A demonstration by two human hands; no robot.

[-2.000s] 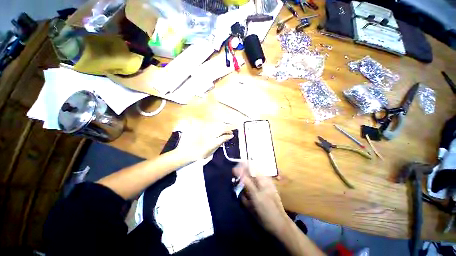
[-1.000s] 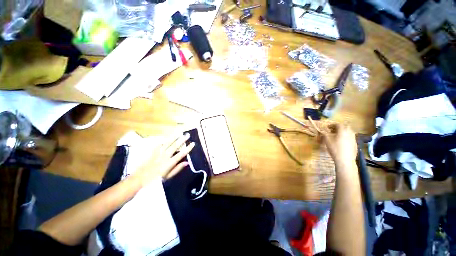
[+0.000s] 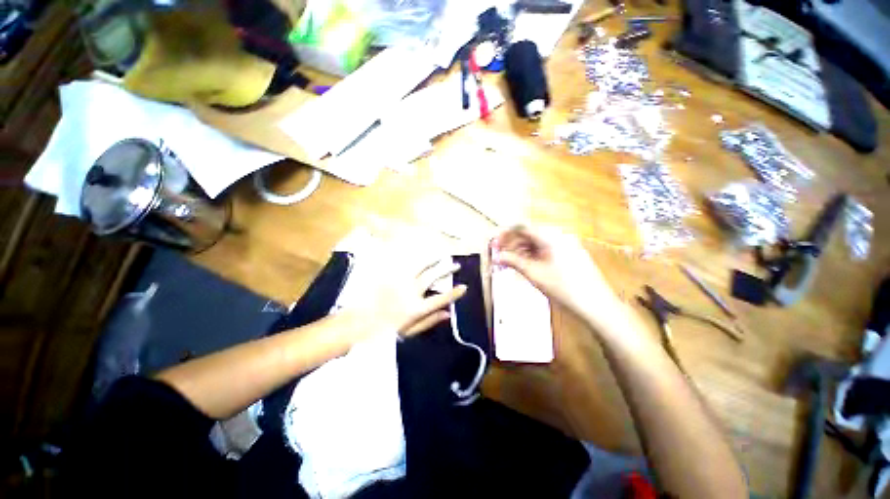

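The black-and-white garment [image 3: 346,429] lies over my lap and the table edge. My left hand [image 3: 405,297] rests on it with fingers apart, fingertips on the black band [image 3: 469,317]. A white cord [image 3: 473,356] hangs in a loop below those fingers. My right hand [image 3: 532,258] is just right of the band's top end, with thumb and fingers pinched on a thin tan strip [image 3: 490,292] that points down beside the band. Its tip is hard to make out. The lit smartphone [image 3: 523,322] lies under and below my right hand.
Pliers [image 3: 673,317], a marking pen [image 3: 707,289] and scissors [image 3: 810,253] lie right. Bags of silver fittings [image 3: 656,205] lie at back right. A black thread cone [image 3: 527,80] stands at the back. A glass press pot [image 3: 161,200] and tape roll [image 3: 287,183] are left.
My right hand first let go of the white cord and reached right to the tan strip by the black square. It is now back beside the band with the strip. My left hand stays on the garment.
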